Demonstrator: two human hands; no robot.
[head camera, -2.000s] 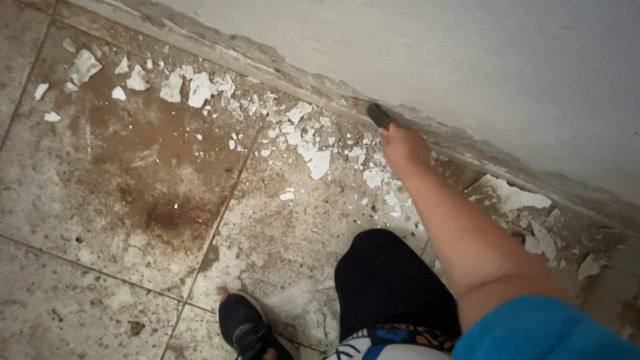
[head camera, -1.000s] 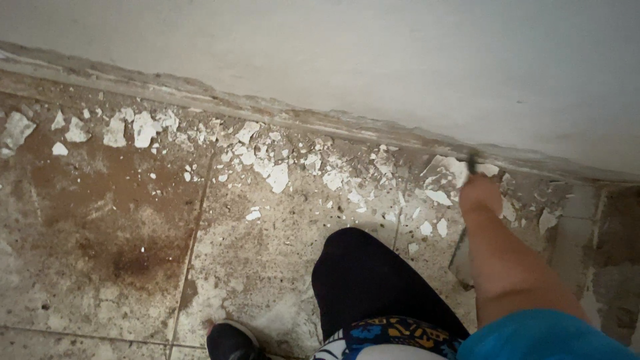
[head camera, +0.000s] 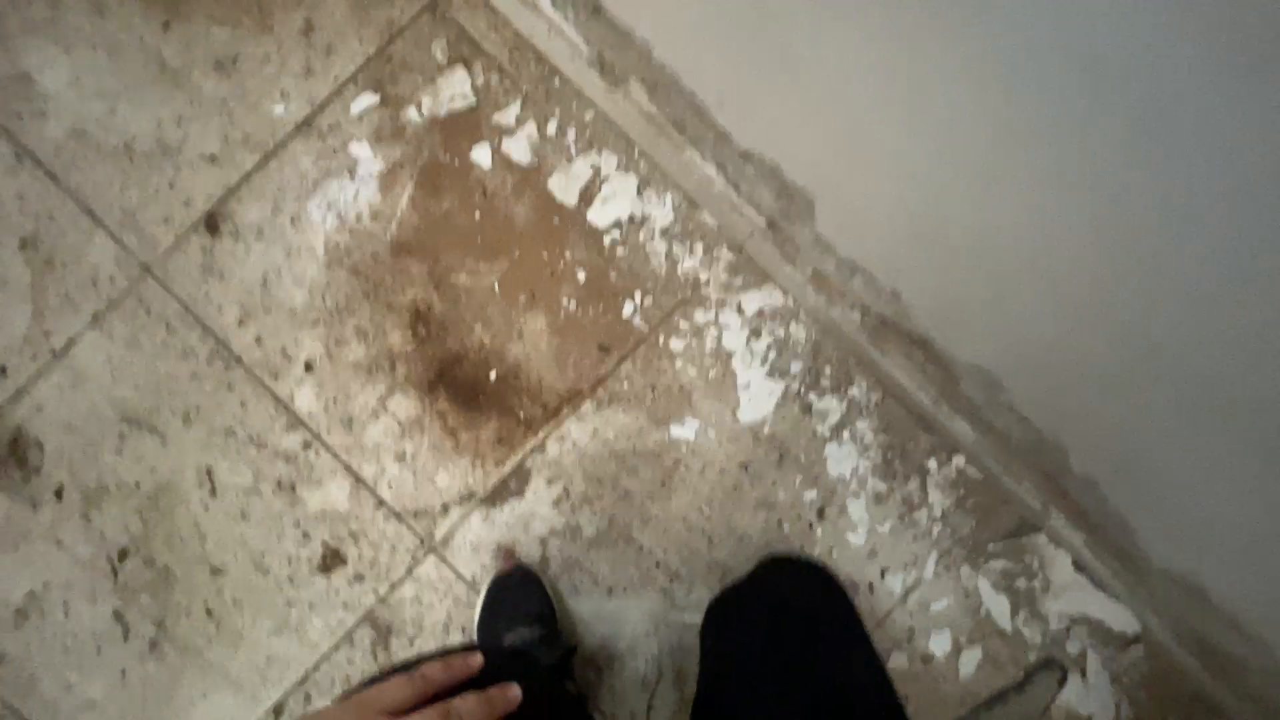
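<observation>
My left hand (head camera: 435, 690) enters at the bottom edge with its fingers apart, beside a black shoe (head camera: 520, 615) and over dark cloth; nothing shows between the fingers, and its palm lies outside the frame. At the lower right, the grey, rounded end of a flat tool (head camera: 1025, 690) pokes into view near loose white flakes. My right hand is out of view, so what holds this tool is hidden. White flakes of paint or plaster (head camera: 760, 385) lie scattered on the floor along the wall's foot. A rough, chipped strip (head camera: 850, 320) runs along the wall's base.
Dirty floor tiles (head camera: 250, 480) with dark joints fill the left side, one bearing a brown stain (head camera: 480, 380). The pale wall (head camera: 1050, 200) rises at the right. My knee in black cloth (head camera: 795, 640) juts up at the bottom centre.
My right hand, earlier at the wall's base with a dark tool, has gone out of view. My left hand has come into view at the bottom. The view has turned strongly.
</observation>
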